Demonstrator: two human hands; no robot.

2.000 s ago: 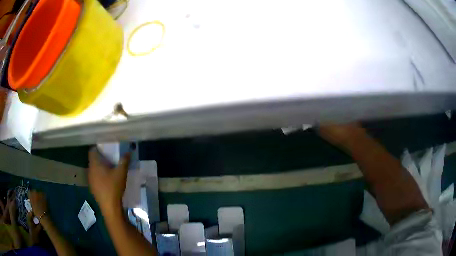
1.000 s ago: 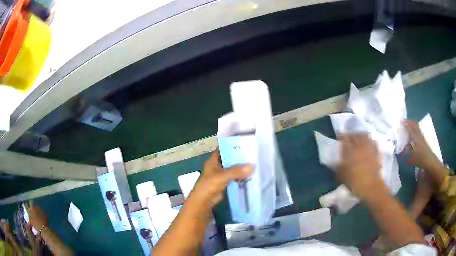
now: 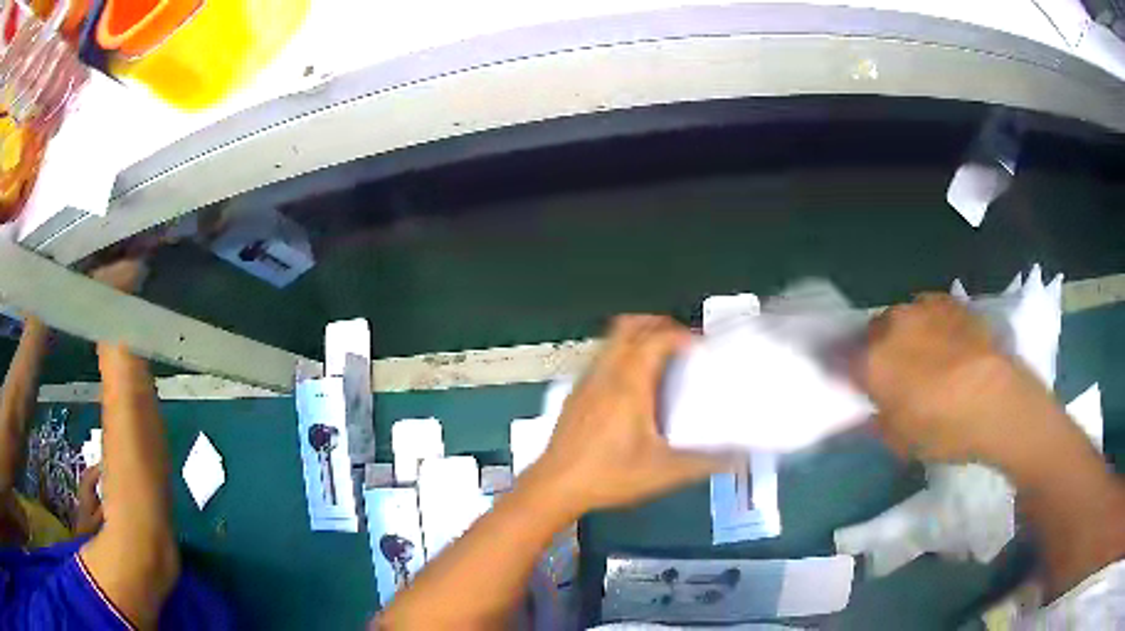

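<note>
My left hand [image 3: 617,425] grips the left end of a white wrapped product [image 3: 765,392], blurred by motion. My right hand [image 3: 944,376] is at its right end, fingers closed on the white wrapping. A pale blue carton [image 3: 745,499] stands behind and below the bundle, its white flap up; its middle is hidden by the bundle. Another printed carton [image 3: 728,589] lies flat near the front edge. More cartons with open flaps stand to the left, one leaning at the rail [image 3: 327,456].
More white wrapped bundles [image 3: 944,518] lie at right. A pale rail [image 3: 469,366] borders the dark green belt [image 3: 592,234], which carries a carton [image 3: 265,253] at left. A neighbour's arm [image 3: 130,468] and a paper slip [image 3: 204,471] are at left. A white shelf edge [image 3: 555,80] crosses above.
My left hand has let go of the open carton and now holds the white bundle. My right hand has come from the pile to that bundle. The neighbour's arm at left reaches towards the belt.
</note>
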